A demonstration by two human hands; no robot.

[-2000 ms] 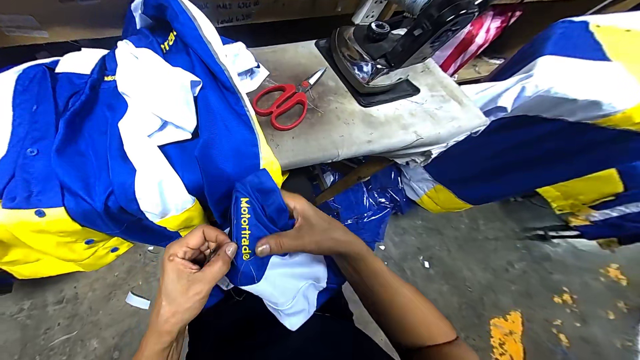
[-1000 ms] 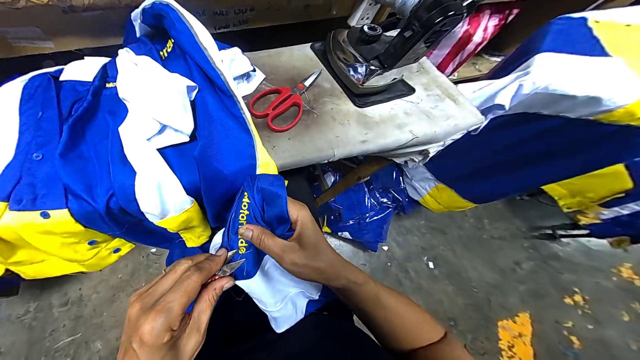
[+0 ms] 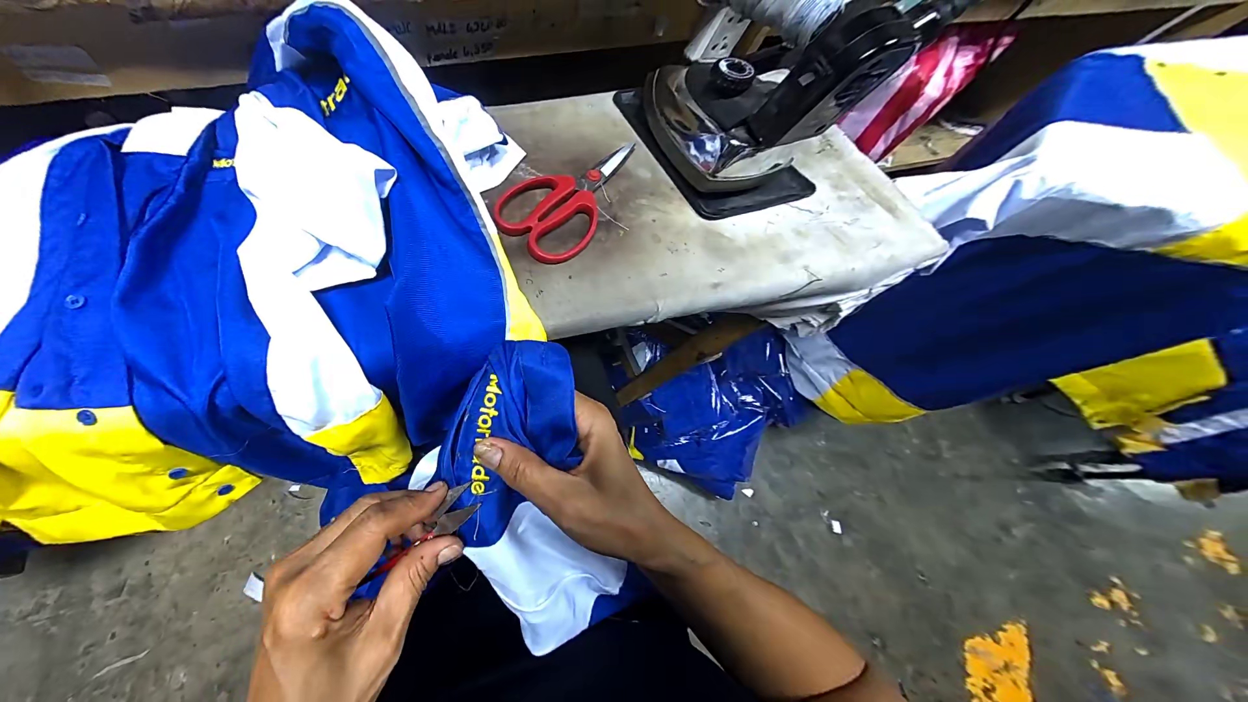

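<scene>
My left hand [image 3: 356, 575] grips small thread snips [image 3: 444, 522] with short metal blades and some red near the fingers. The blades stand apart at the lower end of yellow embroidered lettering on a blue shirt part [image 3: 531, 390]. My right hand [image 3: 595, 478] holds this blue fabric, its thumb on the embroidery. White cloth [image 3: 546, 575] of the garment hangs below. Loose threads show by the blades. Red-handled scissors [image 3: 556, 214] lie on the padded ironing board, out of both hands.
An electric iron [image 3: 721, 127] rests on a black pad on the ironing board [image 3: 682, 273]. Blue, white and yellow shirts [image 3: 195, 292] are heaped at the left. Similar garments [image 3: 975, 302] hang at the right. Plastic-wrapped blue items [image 3: 702, 419] lie under the board.
Two seconds ago my left fingertips pinched at the embroidery's edge with no snips visible; now the snips show between them. My right thumb has shifted on the lettering.
</scene>
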